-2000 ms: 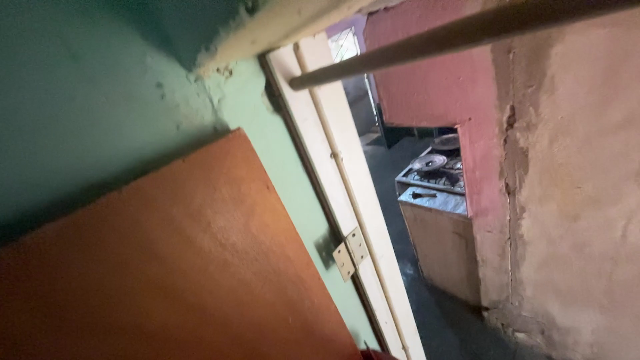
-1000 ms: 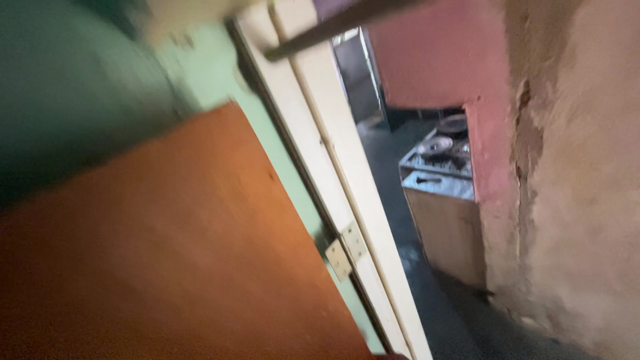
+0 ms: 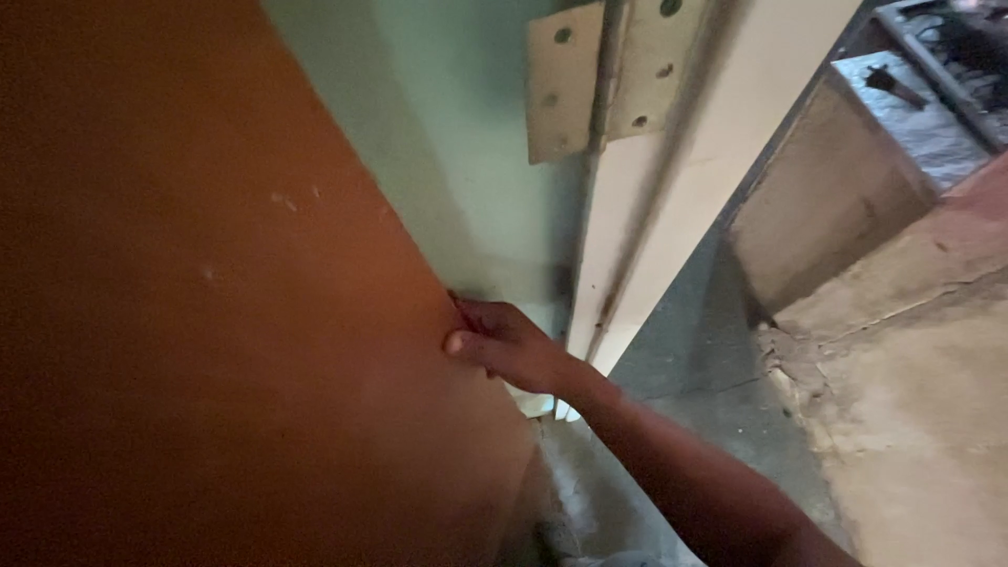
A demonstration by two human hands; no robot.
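Observation:
A large flat orange-brown wooden panel [image 3: 260, 315] fills the left side of the view. My right hand [image 3: 504, 346] grips its right edge, the thumb on the near face and the fingers curled behind the edge, where they are partly hidden. The forearm comes in from the lower right. Just above and to the right of the hand is a pale metal hinge [image 3: 602, 79] with screw holes, fixed at a cream door frame [image 3: 709, 157]. My left hand is out of the picture.
Behind the panel stands a green wall [image 3: 465, 157]. Past the frame are a grey floor [image 3: 693, 346], a cabinet [image 3: 827, 189] with a stove at the upper right, and a cracked, worn plaster wall [image 3: 929, 378] on the right.
The view has swung down and closer to the hinge and panel. My right hand, not clearly visible before, now grips the panel's edge.

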